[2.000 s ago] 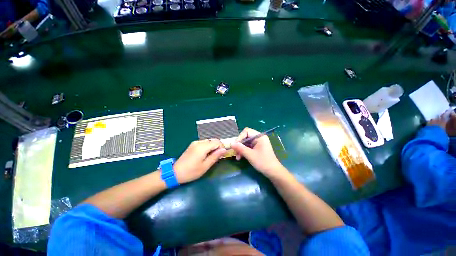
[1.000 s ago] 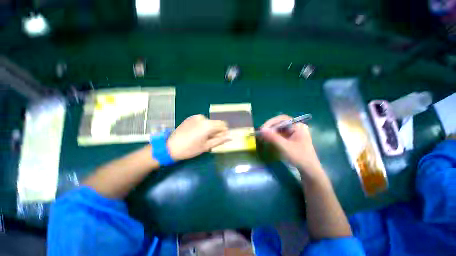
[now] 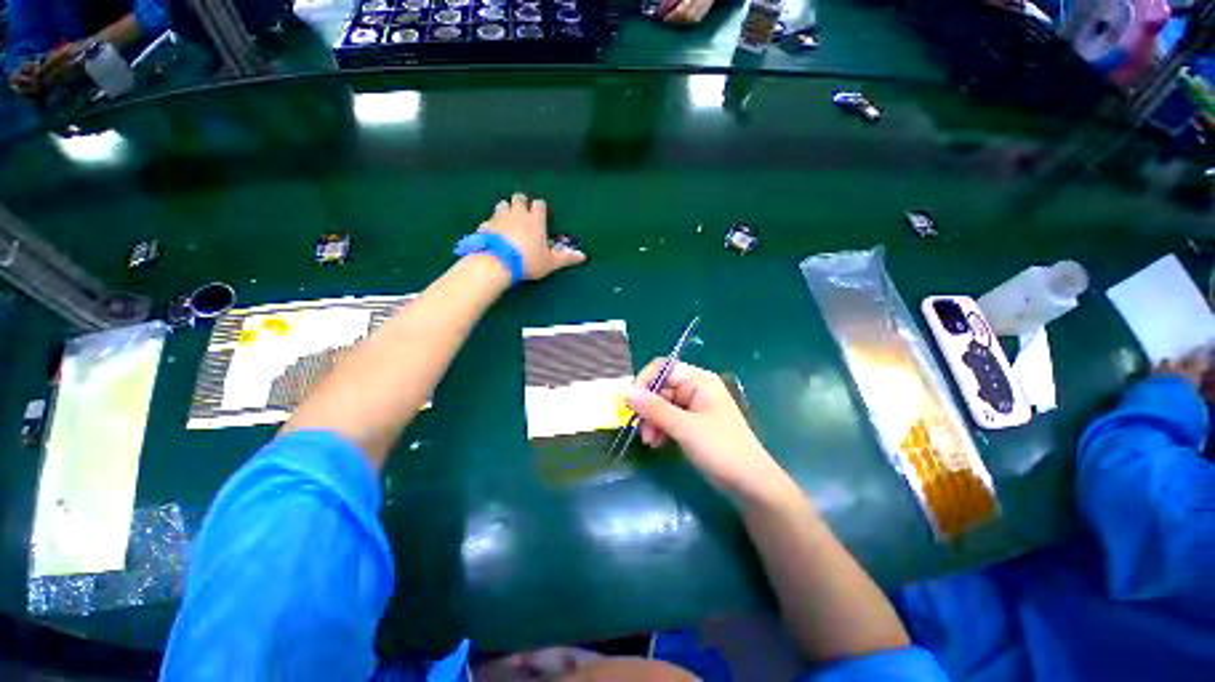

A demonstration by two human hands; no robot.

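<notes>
My left hand [image 3: 530, 240] reaches forward onto the green bench with its fingers spread. A small module [image 3: 566, 245] lies beside its thumb, partly covered; I cannot tell whether the hand grips it. My right hand [image 3: 677, 410] holds slim metal tweezers [image 3: 676, 349], tips pointing down at the near right corner of the small adhesive sheet. That small sheet [image 3: 578, 360] lies directly ahead, black-striped at the top and pale below. A yellow adhesive area [image 3: 622, 410] shows at its right edge, partly hidden by my right hand.
A large striped sheet [image 3: 301, 349] lies left under my forearm, a bagged pale sheet [image 3: 101, 453] farther left. Right are bagged amber strips [image 3: 901, 400], a phone [image 3: 978, 360] and a bottle [image 3: 1035, 296]. Modules [image 3: 741, 237] lie beyond. A neighbour's blue sleeve [image 3: 1149, 460] is far right.
My left hand has moved from beside the small sheet forward to the module. My right hand stays near the sheet, and the tweezers have turned more upright. The small sheet is now more uncovered than at first.
</notes>
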